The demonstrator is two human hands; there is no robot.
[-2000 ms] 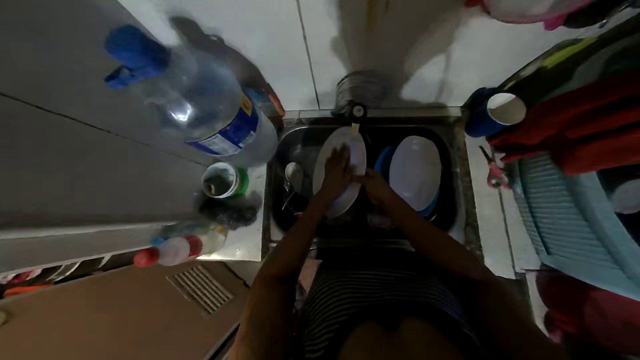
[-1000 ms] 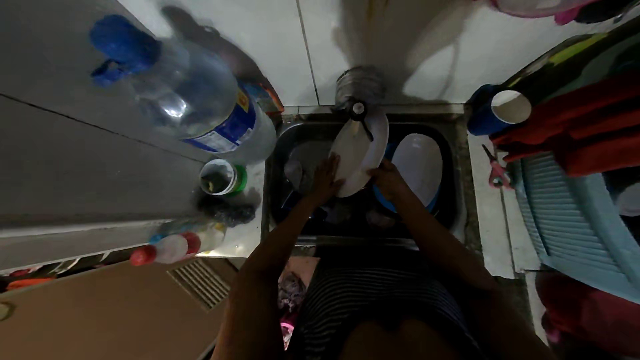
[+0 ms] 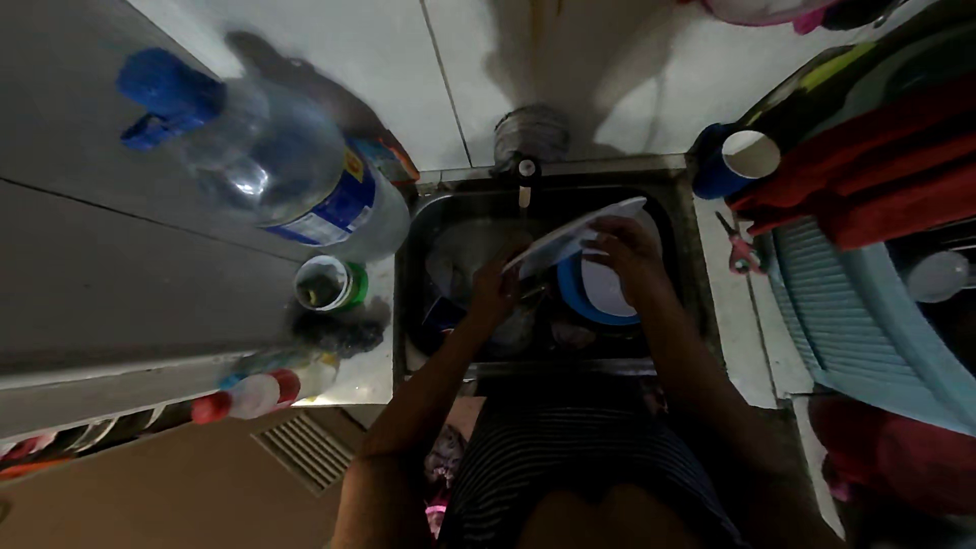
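Observation:
Over a dark sink basin, my two hands hold a white oval plate, now tipped nearly edge-on. My left hand grips its lower left end. At its upper right part, my right hand has its fingers against the surface. Beneath my right hand, another white dish rests in a blue basin. The faucet with a light-coloured spout stands just behind the plate; whether water runs cannot be told. Dim dishes and utensils lie in the left of the sink, partly hidden by my left arm.
A large clear bottle with a blue cap, an open green container and a red-capped bottle stand at left. At right are a blue cup, pink-handled scissors, a light-blue ridged rack and a red cloth.
The white plate has gone from facing up under the faucet to a steep tilt, farther right. Both hands have moved right with it, and my right hand is now higher on the plate.

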